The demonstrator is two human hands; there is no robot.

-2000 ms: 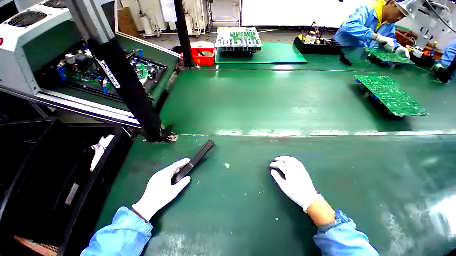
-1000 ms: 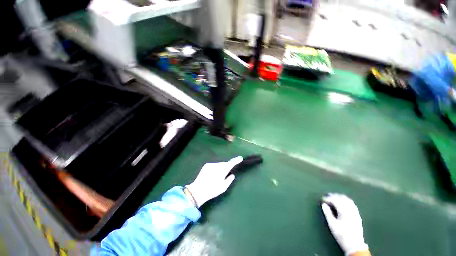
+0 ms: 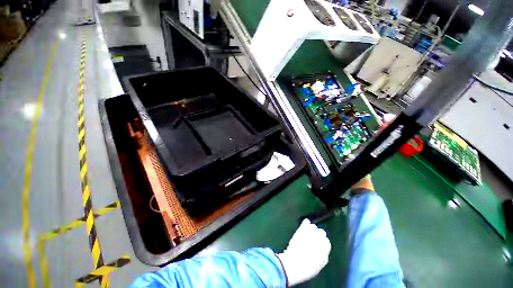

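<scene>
My left hand (image 3: 306, 251), in a white glove, is low at the centre. Its fingers are closed at the near end of narrow black bars (image 3: 325, 215), close over the green table. My right sleeve (image 3: 371, 236) reaches up beside it, with a strip of bare wrist showing. My right hand itself is hidden behind the dark slanted post. A circuit board (image 3: 337, 121) with blue, white and brown parts lies in a black carrier under the white fan hood, beyond the post.
Black totes (image 3: 208, 126) stand left of the table, with orange-brown material (image 3: 160, 188) and a crumpled white item (image 3: 275, 167) in them. The post (image 3: 388, 143) crosses the right side. A red bin (image 3: 411, 147) and another board (image 3: 457, 151) are beyond. A yellow-marked aisle is left.
The view has swung left to the totes and aisle. My right arm has reached forward, and its hand has gone behind the post. My left hand stays at the bars.
</scene>
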